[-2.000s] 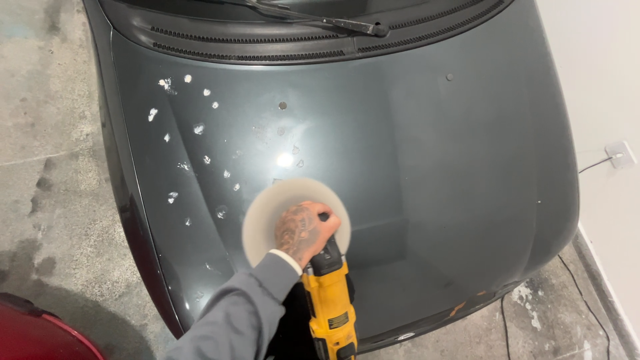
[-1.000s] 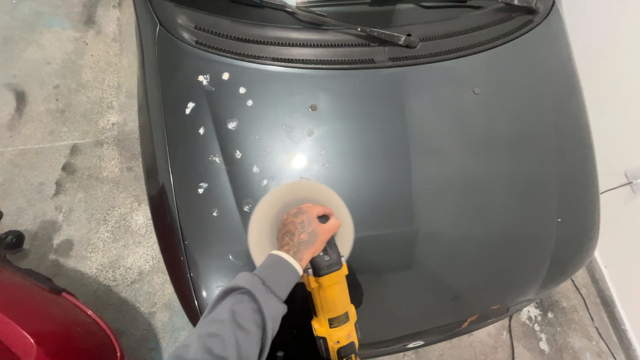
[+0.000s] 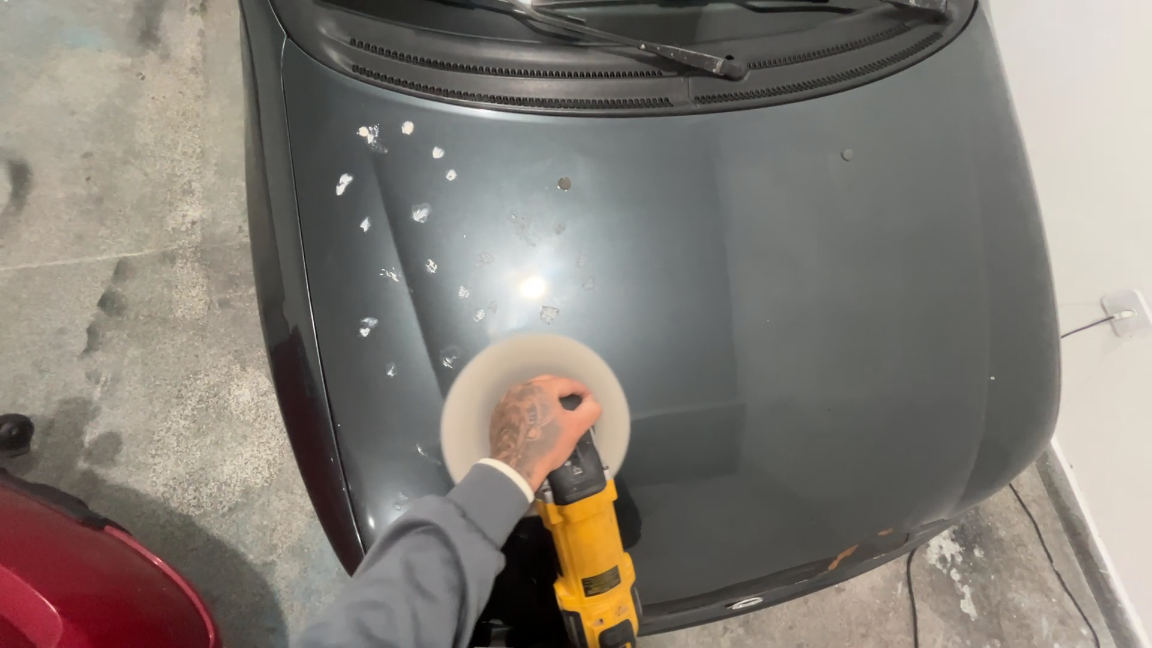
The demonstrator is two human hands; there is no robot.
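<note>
My left hand (image 3: 540,423), coming out of a grey sleeve, is closed around the black front handle of a yellow and black rotary polisher (image 3: 598,558). Below the hand, the polisher's round whitish pad (image 3: 472,387) lies over the front left part of a dark grey car hood (image 3: 810,315); its blurred face looks to be spinning. Pale compound dabs (image 3: 421,213) dot the hood's left side, with fainter smears near a bright light reflection. My right hand is not in view; the polisher's rear end runs out of the bottom edge.
A wiper arm (image 3: 648,45) and black cowl vents (image 3: 513,81) lie beyond the hood. A red glossy object (image 3: 81,576) stands at the lower left on the stained concrete floor (image 3: 135,342). At right are a white wall (image 3: 1080,162), an outlet with a cord (image 3: 1125,313) and cables (image 3: 1044,540) on the floor.
The view has shifted somewhat over the hood. My left hand stays on the polisher's front handle, and the pad remains over the front left part of the hood.
</note>
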